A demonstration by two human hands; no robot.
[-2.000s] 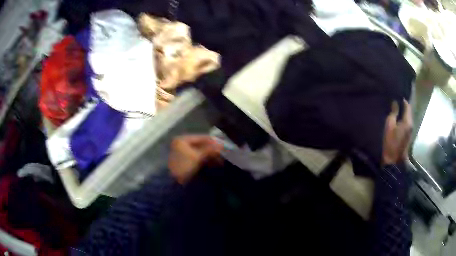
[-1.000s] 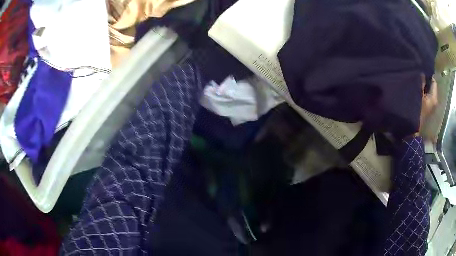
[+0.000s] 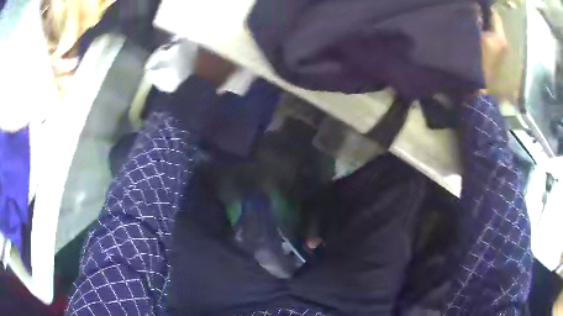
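A dark purple-black garment piece (image 3: 370,43) lies bunched over a pale straight-edged board (image 3: 426,145) at the top, with a dark strip hanging across the board. My right hand (image 3: 492,52) is at the garment's right edge, fingers closed on the fabric. White scraps, one crumpled (image 3: 173,65), lie at the board's near left edge, over dark cloth. My left sleeve reaches up towards them. A blurred brownish patch between the scraps may be my left hand; its fingers and grip cannot be made out.
A white plastic crate (image 3: 68,166) stands at the left, with white, purple (image 3: 13,185) and tan satin (image 3: 68,28) pieces. Pale machine-table parts (image 3: 543,68) are at the right edge. My dark-clothed lap fills the bottom, with a blurred green floor patch.
The view has shifted, so the crate and board sit further left. My left hand, seen below the board two seconds ago, is no longer clear. My right hand stays at the dark garment's edge.
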